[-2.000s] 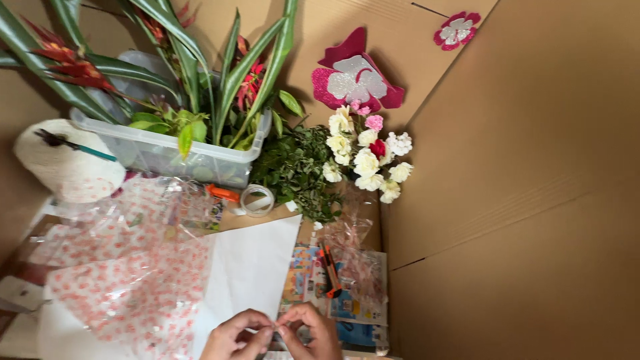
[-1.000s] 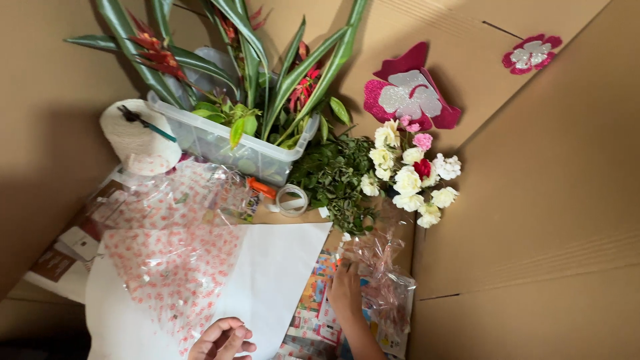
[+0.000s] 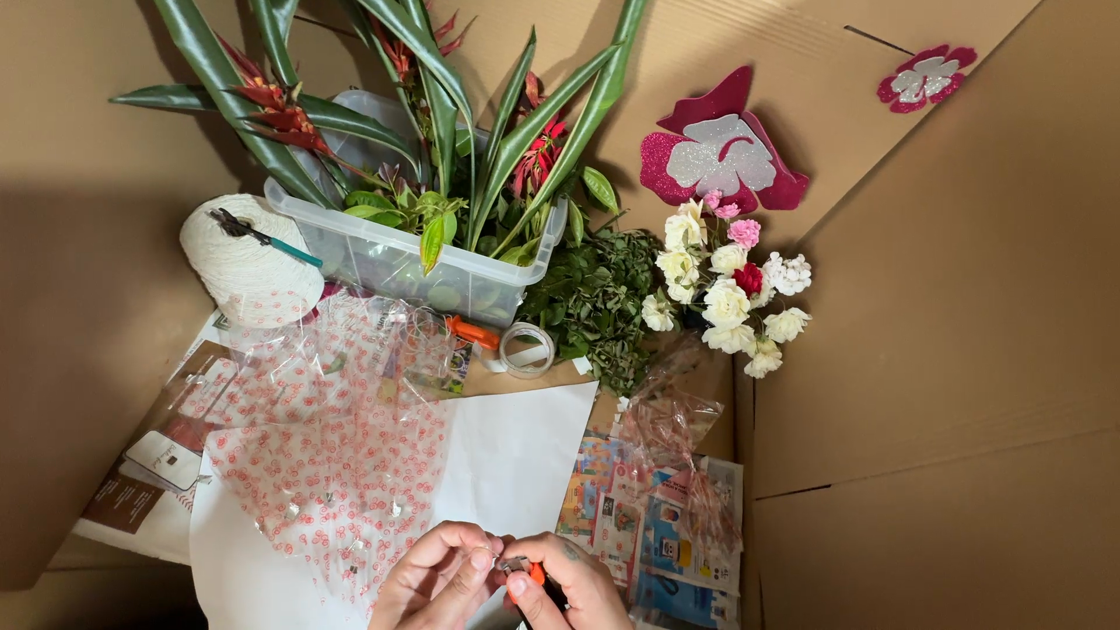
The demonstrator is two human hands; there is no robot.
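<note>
Near the bottom edge my right hand (image 3: pixel 569 582) is closed around an orange and black utility knife (image 3: pixel 535 577), its front end close to my left fingertips. My left hand (image 3: pixel 442 573) pinches a small, thin, clear piece between thumb and fingers; what it is exactly I cannot tell. Both hands are over the lower part of a white paper sheet (image 3: pixel 516 455). To their left, clear cellophane with a red print (image 3: pixel 332 490) lies across the sheet. Crumpled clear wrap (image 3: pixel 669 420) rests on printed flyers (image 3: pixel 604 516) to the right.
A clear plastic bin (image 3: pixel 394 262) holds leafy plants. Beside it are a cone of white twine (image 3: pixel 249 271) with teal-handled pliers (image 3: pixel 271 241), an orange-handled tool (image 3: pixel 472 332), a tape roll (image 3: pixel 527 350), cut greenery (image 3: pixel 604 297) and cream flowers (image 3: pixel 726 302). Cardboard walls (image 3: pixel 945 350) surround them.
The utility knife lay on the flyers two seconds ago and is now in my right hand. That hand, reaching over the flyers a second ago, has come back beside my left hand.
</note>
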